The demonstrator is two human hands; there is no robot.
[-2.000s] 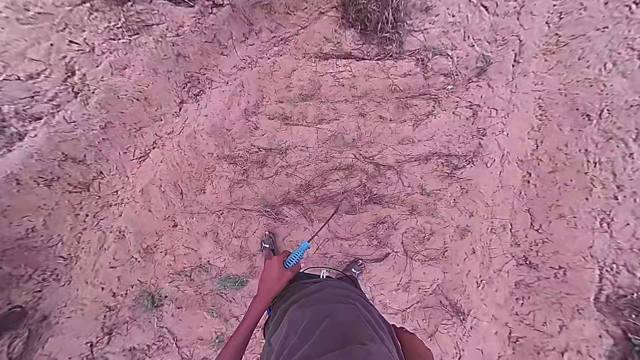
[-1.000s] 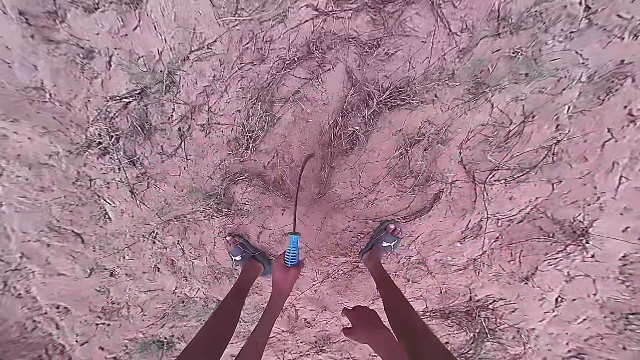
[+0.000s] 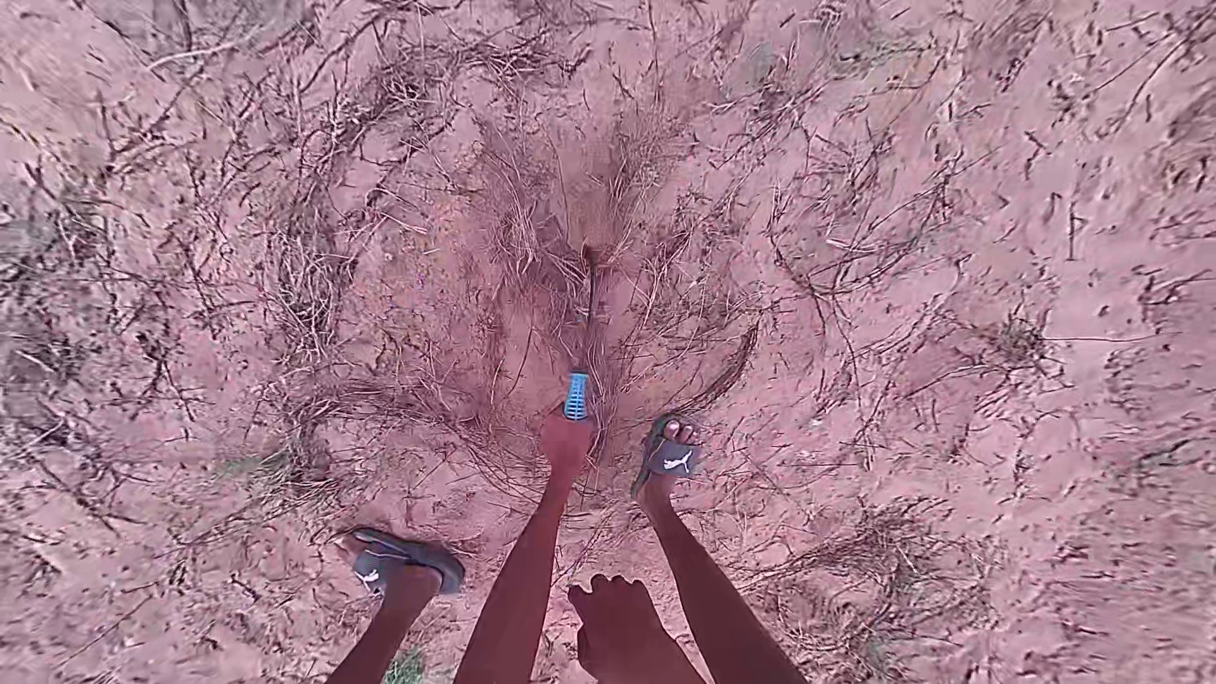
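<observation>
My left hand (image 3: 567,442) grips the blue ribbed handle (image 3: 576,397) of a thin hand tool, likely a sickle. Its slender dark blade (image 3: 593,302) points away from me, low over dry stalks (image 3: 622,204) and reddish soil, and its far end is partly lost among them. Nearer my body, between my two legs, is my right hand (image 3: 617,617), back upward with its fingers partly bent. Its palm is hidden, and nothing shows sticking out of it.
My right foot in a dark slide sandal (image 3: 676,459) stands to the right of the tool. My left foot in its sandal (image 3: 408,559) is farther back at the left. Dry twigs and stems (image 3: 309,275) lie scattered on the sandy ground, with a small green plant (image 3: 407,667) near my left leg.
The view has shifted closer to the ground. Since one second ago, my left hand has reached forward with the tool, and my right foot is now ahead of my left.
</observation>
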